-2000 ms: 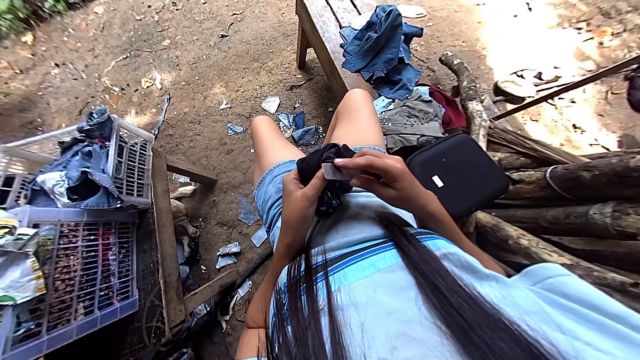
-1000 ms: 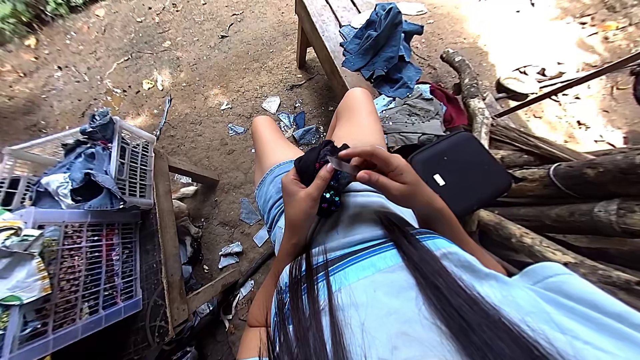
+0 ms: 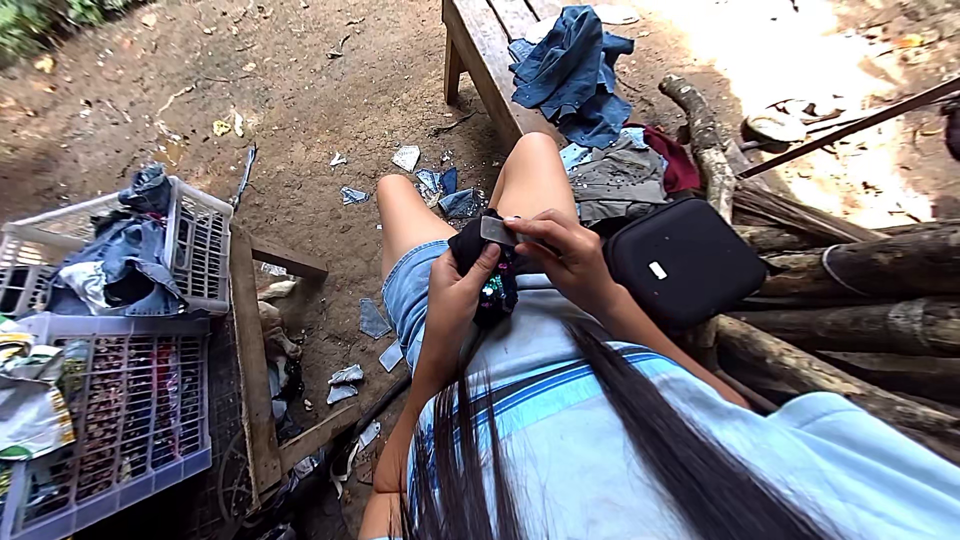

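Observation:
My left hand (image 3: 459,289) grips a bunched black cloth item with shiny sequins (image 3: 496,289), held above my lap. A small flat greyish piece (image 3: 496,231) lies against the top of the black cloth, under my left thumb. My right hand (image 3: 562,247) has its thumb and index finger at the right end of that piece; what exactly the fingers pinch is too small to tell. Just right of my right forearm rests a black zipped case (image 3: 684,259).
A wooden bench (image 3: 491,67) holds blue denim cloth (image 3: 574,71). Grey and maroon cloths (image 3: 622,176) lie beside stacked logs (image 3: 862,262). Plastic crates (image 3: 199,247) with denim stand at the left by a wooden frame (image 3: 251,360). Denim scraps (image 3: 373,319) litter the dirt ground.
The greyish piece, tilted between the hands one second ago, now lies flat against the black cloth. My right fingers have shifted slightly around it. My left hand keeps its hold on the cloth.

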